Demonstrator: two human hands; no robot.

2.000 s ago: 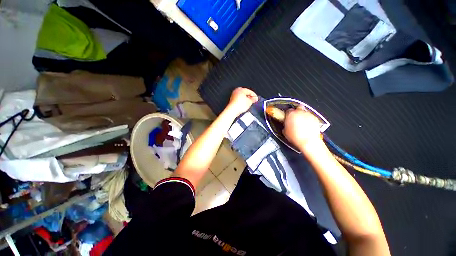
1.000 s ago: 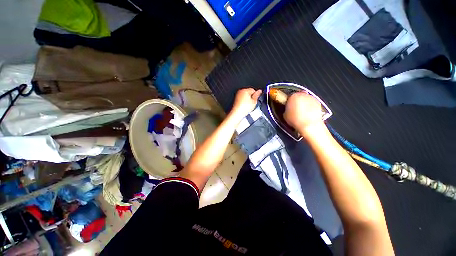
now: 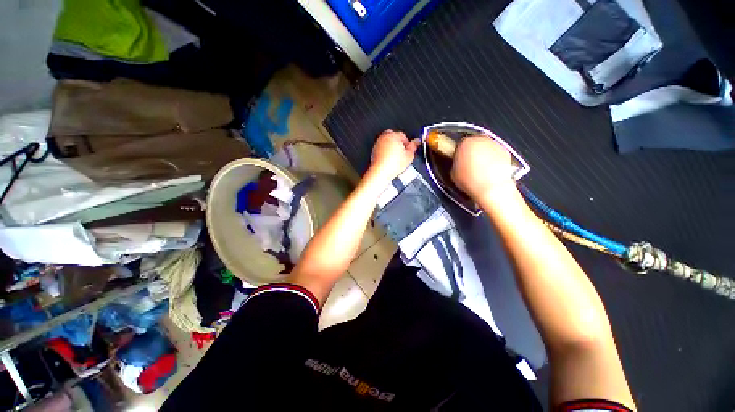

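A steam iron with a pointed plate, pale rim and tan handle lies over the upper end of a garment panel. My right hand is closed around its handle. My left hand pinches the panel's top corner at the table edge, just left of the iron's tip. The grey-blue and white garment panel runs down along the edge towards my body, with a dark grey patch pocket on its white section. Part of the panel is hidden under the iron and my right arm.
The black ribbed table holds another garment panel at the far right. A blue and yellowish hose trails right from the iron. A blue-fronted cabinet stands at the back. A cream scrap bin and piled brown clothes are left.
The view has shifted slightly. The iron has stayed at the panel's upper end with my right hand on it, and my left hand has stayed at the corner.
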